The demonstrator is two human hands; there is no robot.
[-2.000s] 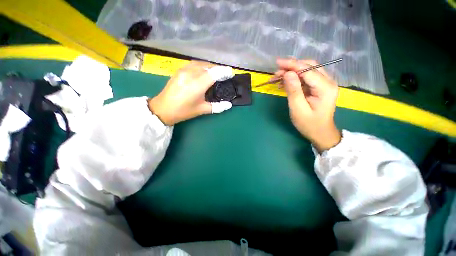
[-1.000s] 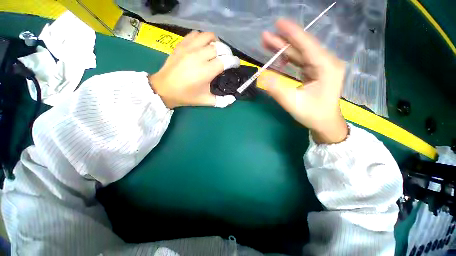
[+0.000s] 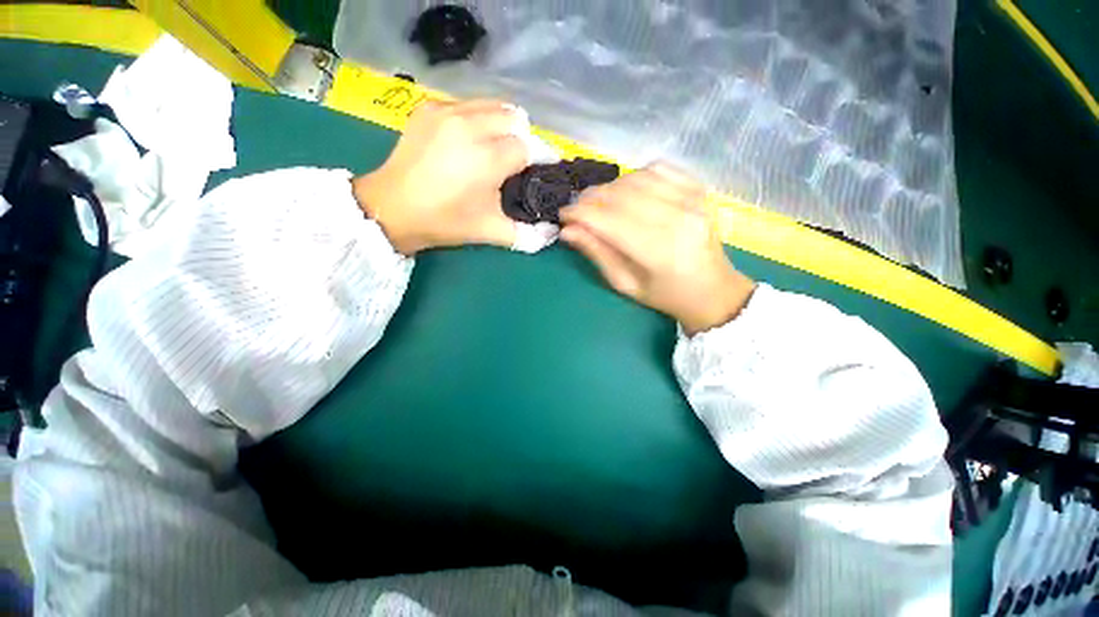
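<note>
A round black part (image 3: 539,193) sits on the black holding block (image 3: 591,172) beside the yellow edge. My left hand (image 3: 452,181), with white caps on its fingertips, grips the round part from the left. My right hand (image 3: 657,241) is closed at the right side of the part, its fingertips touching the part or block and covering part of the block. The thin stick does not show now; whether the right hand still holds it is hidden.
A translucent pocketed sheet (image 3: 723,97) lies beyond the yellow edge strip (image 3: 832,251), with a black part (image 3: 447,33) at its left. More black parts lie at right. White wipes (image 3: 169,121) and a black unit are at left, a black device (image 3: 1036,428) at right.
My right hand has come down from above the sheet onto the black part and block. The thin stick has gone from view. My left hand stays at the part.
</note>
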